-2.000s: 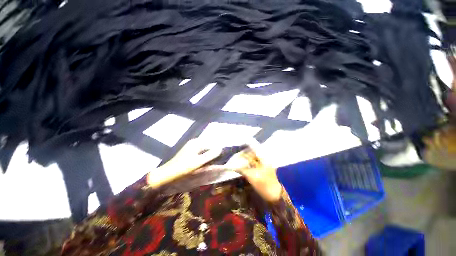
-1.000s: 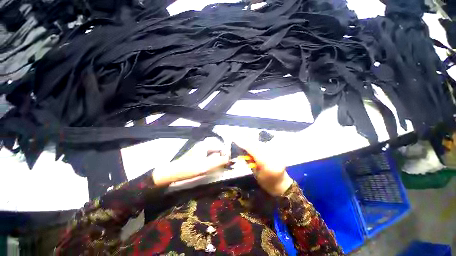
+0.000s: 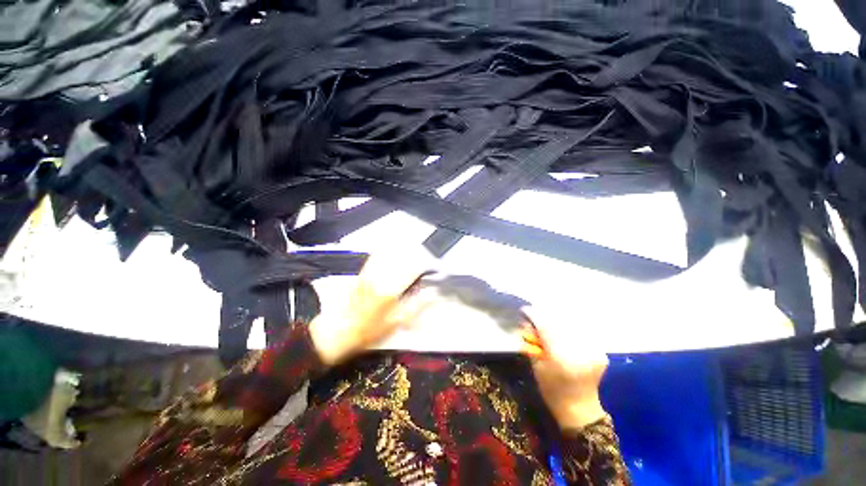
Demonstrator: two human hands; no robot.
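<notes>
Dark strips lie tangled in a wide heap on the white table. My left hand is blurred at the near edge, palm down, with a strip end running to its back. A blurred dark strip stretches between my two hands; whether my left fingers grip it cannot be told. My right hand is closed round the small orange-red thread snips, just past the table edge; the strip's right end reaches the snips. The tip of the snips is not clear.
A blue crate with a slotted side stands below the table edge at right, beside my right forearm. Greyish cloth lies at upper left. A green object and pale cloth are at lower left. More strips hang over the near edge.
My hands have moved apart, the right one right and down, the left one slightly. The dark strip now spans between them. The view has shifted, so the heap and crate sit further right.
</notes>
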